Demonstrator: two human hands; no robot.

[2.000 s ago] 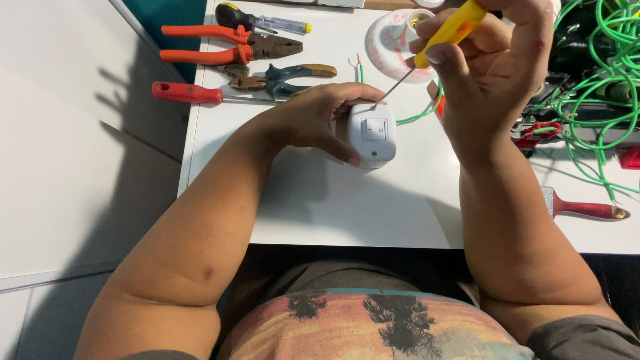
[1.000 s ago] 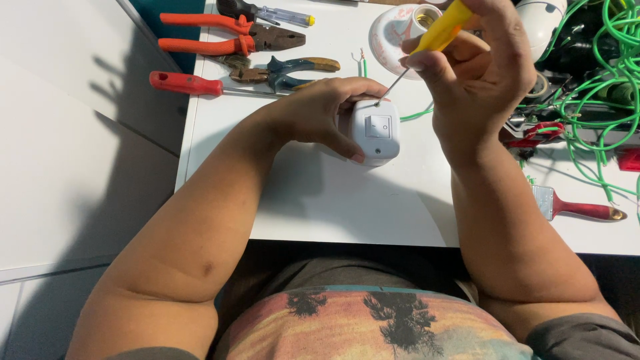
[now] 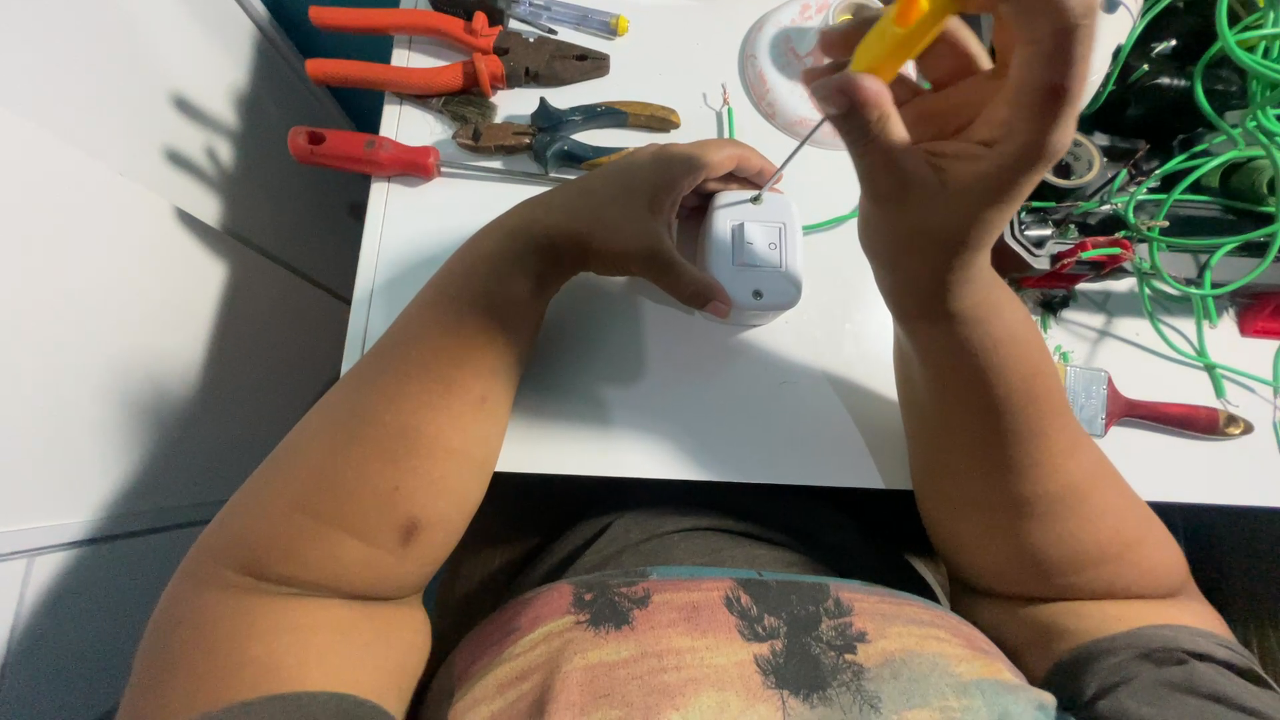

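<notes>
A white switch box with a rocker switch [image 3: 757, 245] stands on the white table, a screw at each end of its face. My left hand [image 3: 680, 205] grips its left side, the thumb at the near corner and the fingers round the far side. My right hand [image 3: 950, 130] holds a screwdriver with a yellow handle [image 3: 900, 38]; its thin shaft slants down and left, and its tip is at the far screw [image 3: 757, 199]. A green wire [image 3: 832, 220] runs out to the right from behind the box. Another green wire end [image 3: 729, 115] with bared strands shows beyond it.
At the back left lie orange-handled pliers [image 3: 545, 62], blue-handled cutters [image 3: 570, 128], a red screwdriver [image 3: 365, 153] and a clear-handled screwdriver [image 3: 570, 16]. A white round lamp base [image 3: 785, 70] stands behind my right hand. Tangled green wire [image 3: 1200, 210] and a red-handled paintbrush [image 3: 1150, 405] are at right.
</notes>
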